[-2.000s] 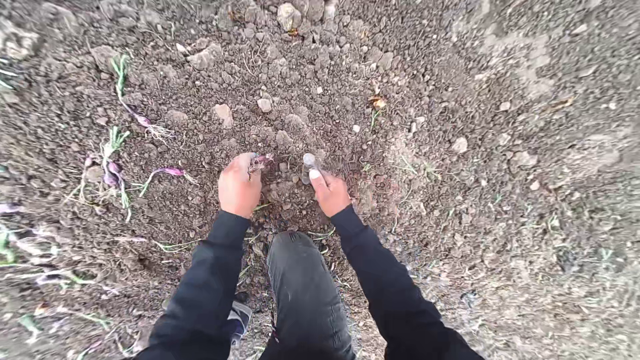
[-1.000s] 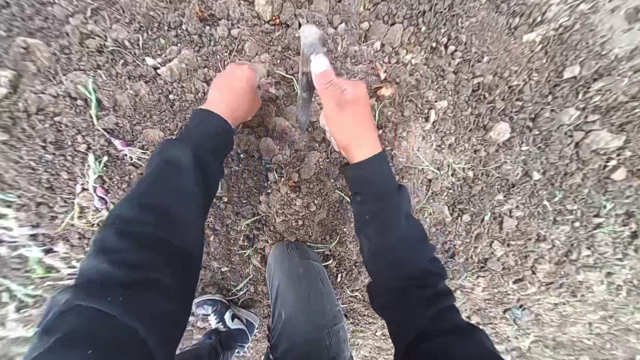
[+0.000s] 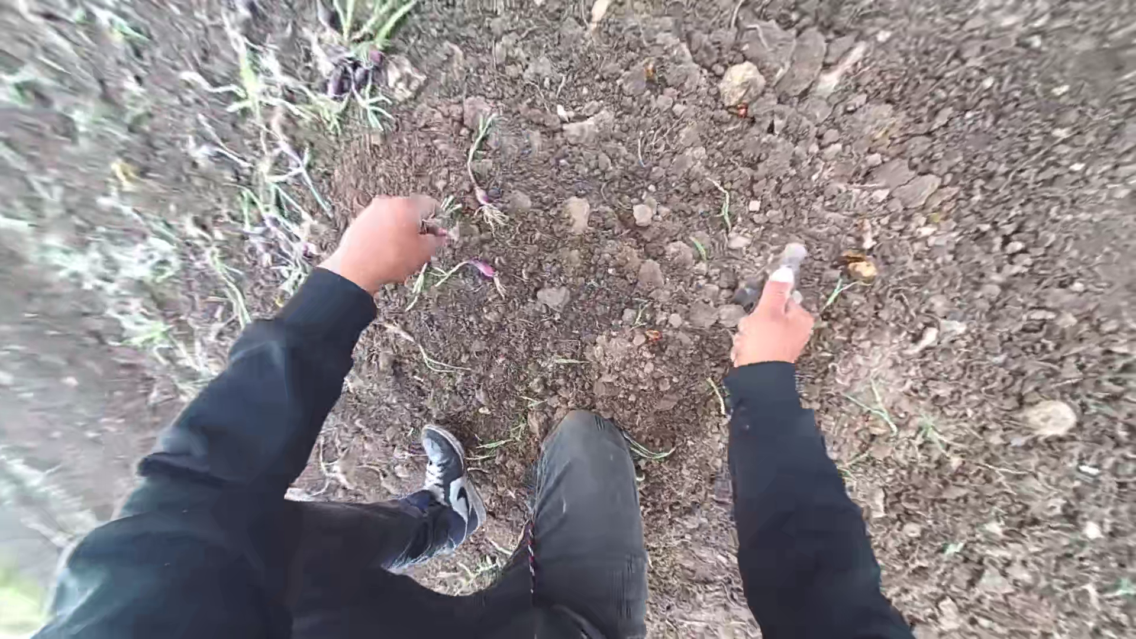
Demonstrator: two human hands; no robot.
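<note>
My left hand is closed on a small purple onion plant, of which only a bit of pink stem and some green shows at the fingertips. Just right of it, two purple onions with green leaves lie on the soil, one higher and one lower. My right hand grips a hand tool with a pale rounded end, its thumb laid along it; a dark part shows left of the thumb, and the rest is hidden by the hand.
Loose clods cover the ground, with a pale stone at the top. More pulled onions lie in a heap at the upper left. My knee and my sneaker are at the bottom middle. A yellowish lump lies right of my right hand.
My left hand has moved left, away from the dug soil, to beside the lying onions. My right hand has moved right with the tool. The view has shifted left.
</note>
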